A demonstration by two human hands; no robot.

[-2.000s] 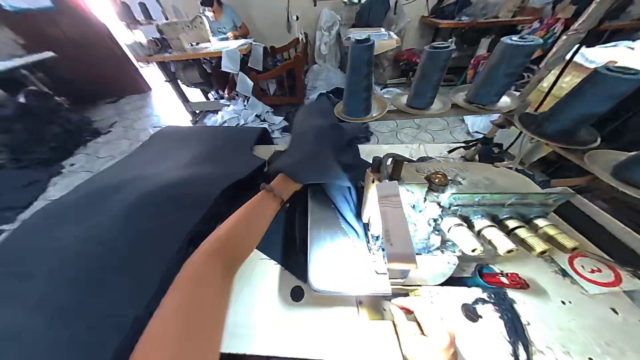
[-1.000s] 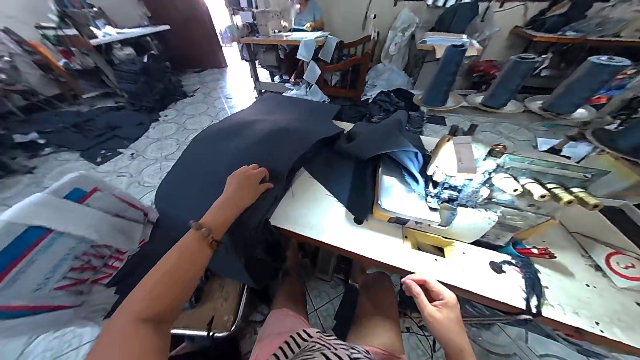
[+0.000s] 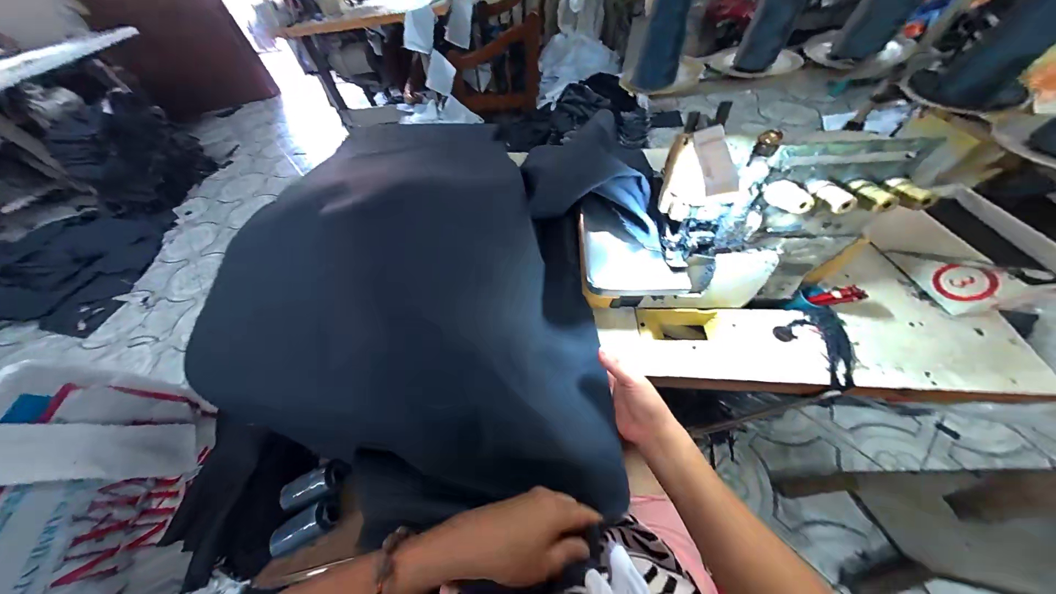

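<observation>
A large piece of dark navy fabric (image 3: 396, 289) spreads over the middle of the view, from the sewing table down to my lap. My left hand (image 3: 536, 532), with a bracelet at the wrist, grips its lower edge near my lap. At the fabric's right edge, my right hand (image 3: 639, 404) holds it, fingers partly hidden behind the cloth. Another part of dark cloth (image 3: 577, 177) lies bunched on the bed of the industrial sewing machine (image 3: 718, 223), beside the needle area.
The sewing table (image 3: 759, 346) carries a small blue container with red-handled snips (image 3: 837, 295) and dark thread scraps (image 3: 837, 346). Thread cones (image 3: 759, 37) stand behind. A printed sack (image 3: 99, 429) is at lower left, near two dark thread spools (image 3: 305, 511). Fabric piles cover the floor at left.
My left hand has moved from the top of the fabric down to its edge by my lap. My right hand, apart from the cloth a second ago, now holds its right edge. The fabric is drawn over my lap.
</observation>
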